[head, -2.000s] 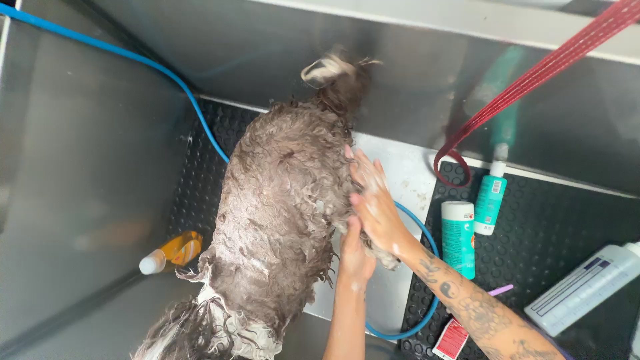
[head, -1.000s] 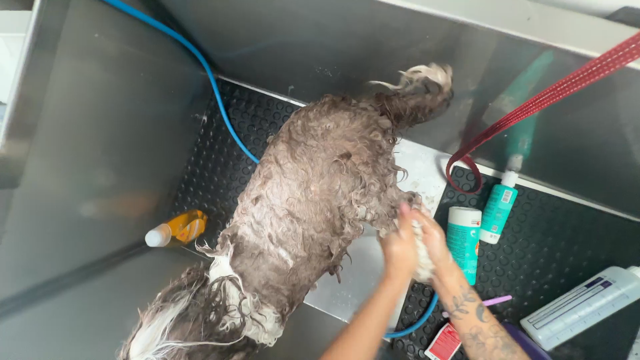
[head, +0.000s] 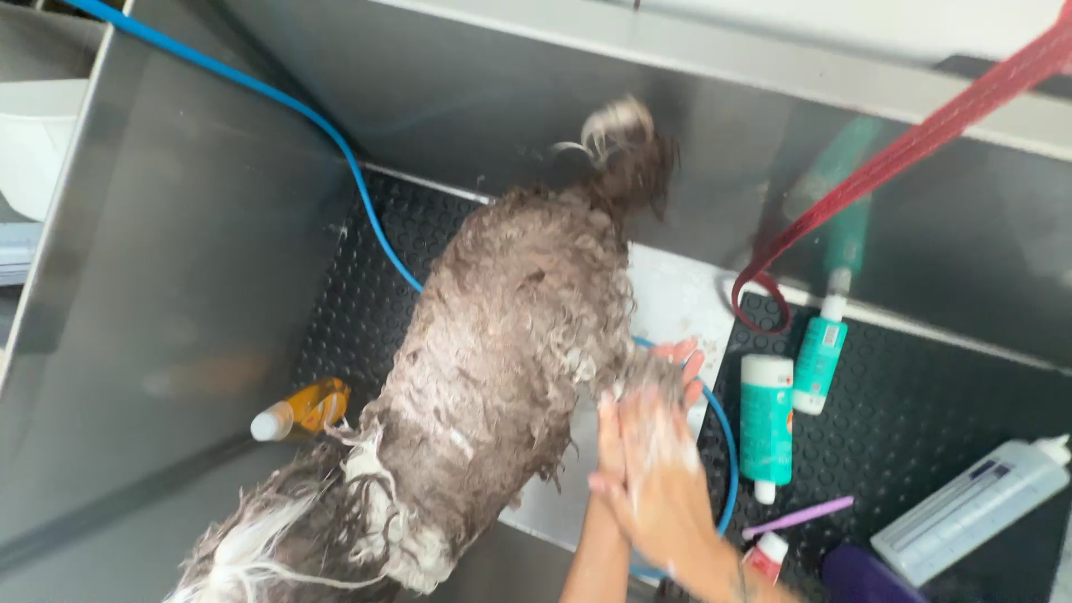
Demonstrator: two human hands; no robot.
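Observation:
A wet, lathered dog [head: 502,335] with brown-grey and white fur stands in a metal tub, its head at the lower left and its tail raised toward the back wall. Beside its hindquarters, my right hand [head: 657,469] lies over the dog's hind leg, with white suds on its fingers. My left hand [head: 615,452] is mostly beneath and behind the right one; fingers show past the leg's far side. The leg's fur is between the two hands, and its lower part is hidden.
Right of my hands, on a black rubber mat [head: 904,419], lie teal bottles [head: 766,427], a purple stick [head: 800,515], a red bottle [head: 766,557] and a grey bottle [head: 971,507]. An orange bottle [head: 314,408] lies left. A blue hose [head: 368,209] passes behind the dog; a red leash [head: 888,167] hangs at right.
My hands have stayed at the hind leg, and the right hand now lies across the left. The dog's tail has swung to the left since one second ago.

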